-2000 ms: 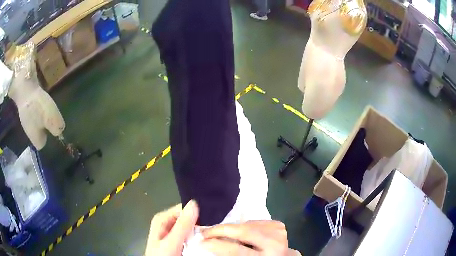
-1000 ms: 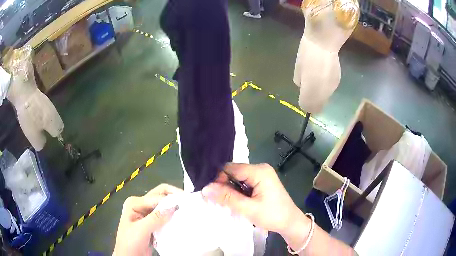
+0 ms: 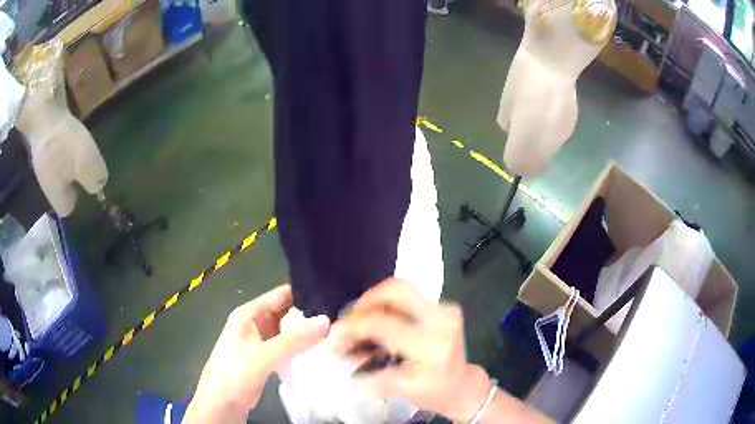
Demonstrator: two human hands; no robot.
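Note:
The dark outer layer [image 3: 346, 157] of a garment hangs long in the centre. The white layer [image 3: 422, 232] shows behind it at the right and is bunched below the dark hem. My left hand [image 3: 257, 344] pinches the cloth at the left end of the hem, thumb on the white fabric. My right hand [image 3: 414, 339] is at the hem's right side, blurred, with fingers curled around small dark thread snips [image 3: 377, 358]. Whether the blades touch the cloth cannot be told.
An open carton [image 3: 546, 286] with dark and white garments stands at right, beside white hangers [image 3: 556, 335] and a white-topped box [image 3: 675, 356]. Dress forms stand at left [image 3: 62, 157] and right [image 3: 542, 99]. A blue crate [image 3: 79, 290] is at left.
The right hand first appears with the dark snips one second ago; they now sit lower in its blurred fingers. The left hand has moved up and right. The dark cloth now looks wider.

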